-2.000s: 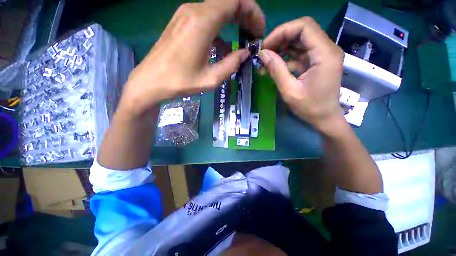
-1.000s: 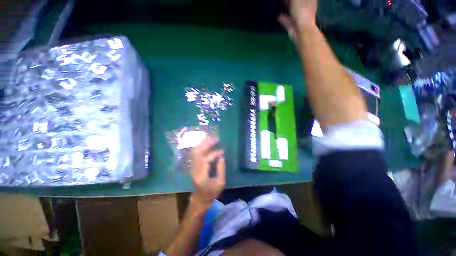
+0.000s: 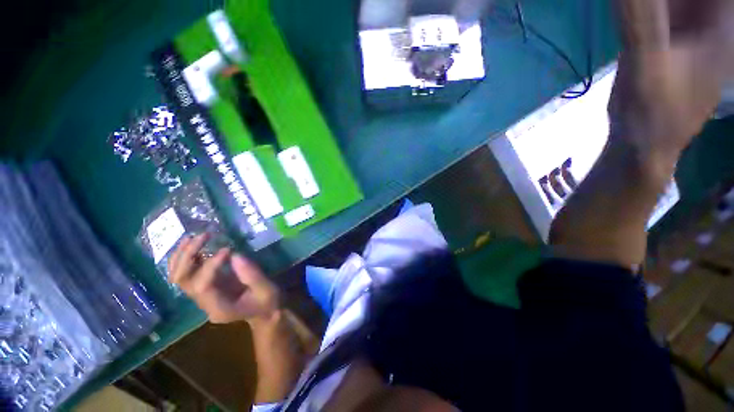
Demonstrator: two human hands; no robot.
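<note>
The green jig [image 3: 318,137] with white blocks lies tilted on the bench mat, with no housing in it; a dark strip shows in its middle. A loose pile of silver clips [image 3: 157,137] lies left of it. A small clear bag of hardware [image 3: 201,205] with a white label lies below the pile. My left hand [image 3: 221,282] is at the bag's lower edge, fingers half curled and apart, with nothing visible in it. My right hand [image 3: 684,64] is at the top right, strongly blurred and cut off by the edge; its fingers and any hold are unclear.
Stacked clear trays of clips [image 3: 72,273] stand at the lower left. A white-topped box [image 3: 382,68] with a small dark item stands right of the jig, near a thin black cord [image 3: 555,68]. A white tray [image 3: 527,181] with dark curved parts is below the bench edge.
Two seconds ago both hands worked at a dark part over the jig; they are now apart. Since then the view has turned right, and my right arm has swung to the far right.
</note>
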